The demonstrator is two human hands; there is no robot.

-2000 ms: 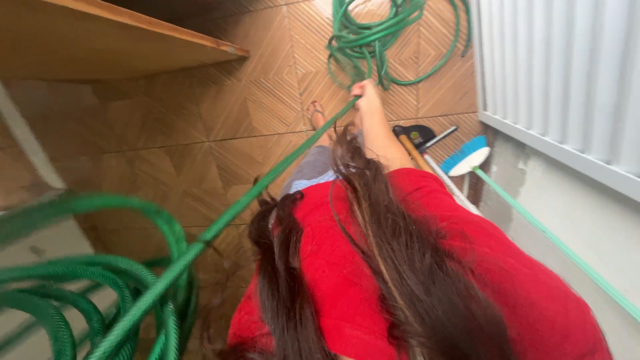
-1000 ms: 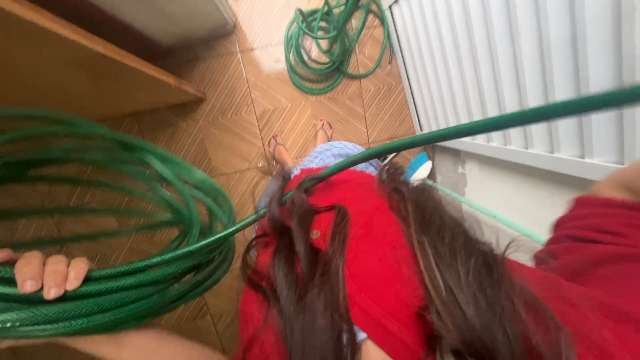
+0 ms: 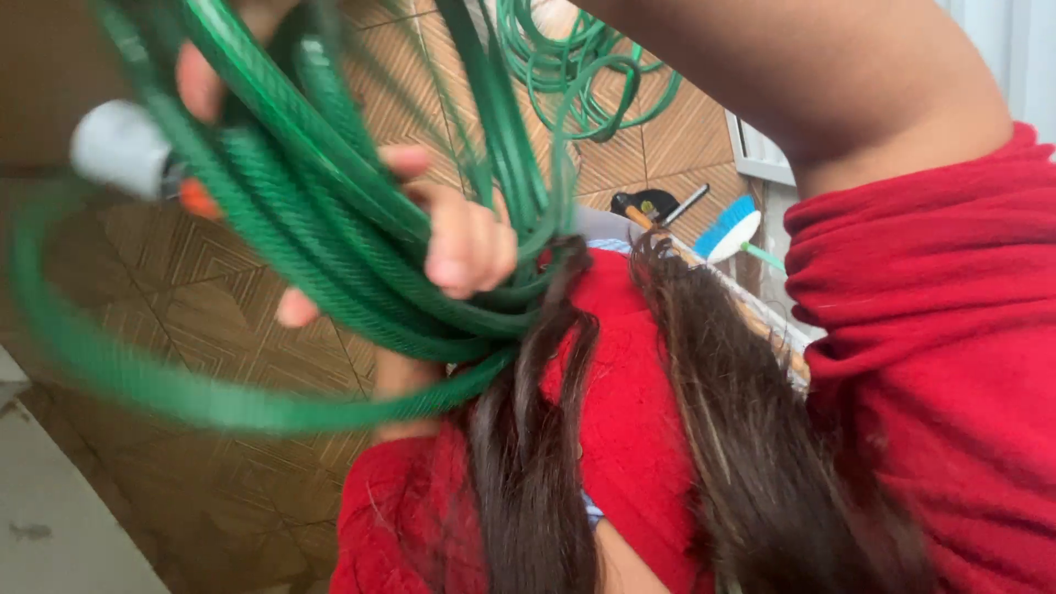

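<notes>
A thick coil of green garden hose (image 3: pixel 330 214) fills the left and upper middle of the view, in front of my red-sleeved torso. My left hand (image 3: pixel 470 239) is wrapped around the coil, its fingers curled over the front strands. My right hand (image 3: pixel 202 82) shows in part at the upper left, against the coil's upper strands, blurred and mostly hidden by them; its hold is not clear. Left of the coil is a pale grey hose fitting (image 3: pixel 122 150) with an orange part (image 3: pixel 198 198). One loose loop of hose swings low at the left.
More green hose (image 3: pixel 577 74) lies in loops on the brown patterned tile floor (image 3: pixel 223 322). Right of it are a blue-bristled brush (image 3: pixel 730 227), a black item with a wooden handle (image 3: pixel 648 206) and a white slatted panel (image 3: pixel 1006 49). Long dark hair hangs before me.
The hose strand that stretched across my body to the right is now gathered at the coil. My right arm has swung up and over to the left, and the coil is higher in view.
</notes>
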